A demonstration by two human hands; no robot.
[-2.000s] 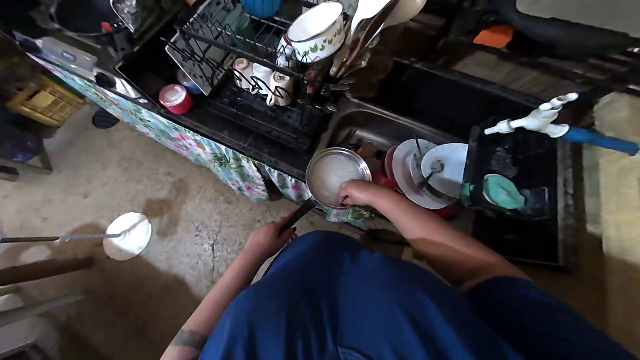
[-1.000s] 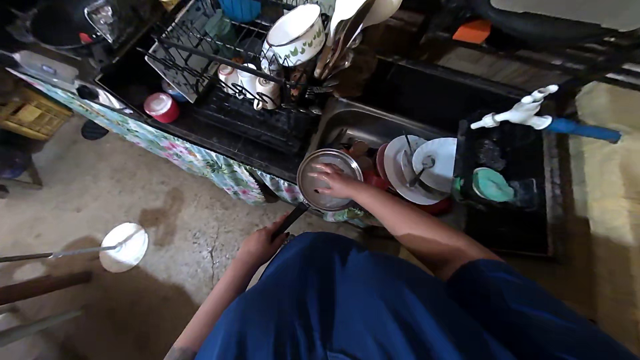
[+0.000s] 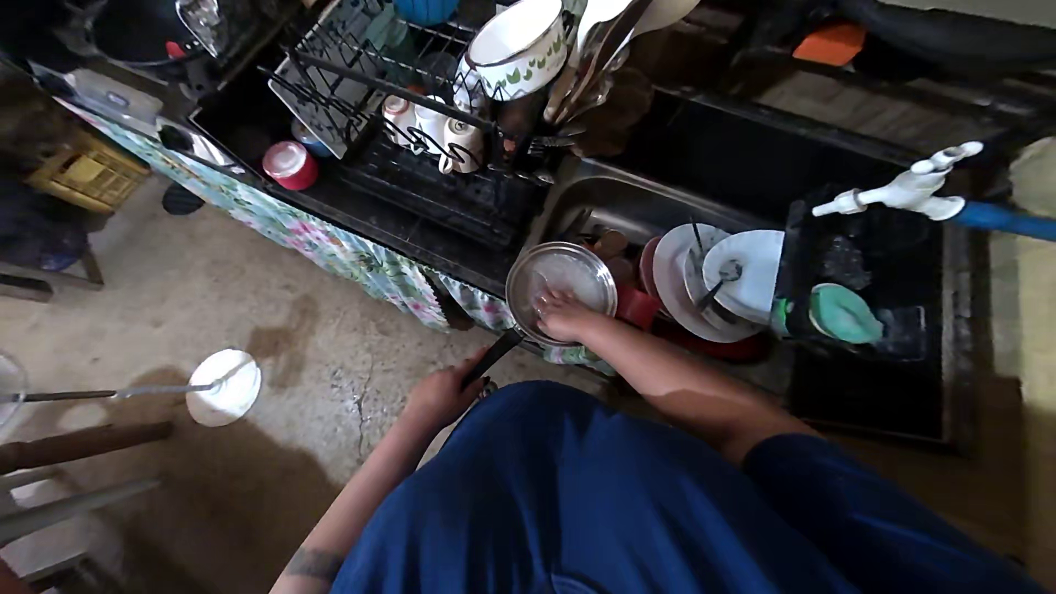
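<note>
My left hand (image 3: pixel 446 391) is closed around the black handle (image 3: pixel 495 357) of a metal pan. The round pan (image 3: pixel 587 276) is tilted at the near left edge of the sink, with whitish, cloudy liquid or suds inside. My right hand (image 3: pixel 564 315) lies in the pan with its fingers spread over the inner surface; whether it holds anything cannot be told. Right of the pan, a red item (image 3: pixel 636 307) shows beside my right wrist. Stacked white plates (image 3: pixel 678 280) and a white bowl (image 3: pixel 755 264) with a spoon (image 3: pixel 719 285) stand in the sink.
A black dish rack (image 3: pixel 388 74) holds cups and a leaf-patterned white pot (image 3: pixel 520 58). A red-sided container (image 3: pixel 290 165) stands on the counter. The white tap (image 3: pixel 907 191) with a blue pipe juts in at right, above a green scrubber or cloth (image 3: pixel 846 313). A floral curtain (image 3: pixel 330 243) hangs below.
My right hand has moved about within the pan; its fingers, bunched two seconds ago, are spread now. My left hand stays on the handle.
</note>
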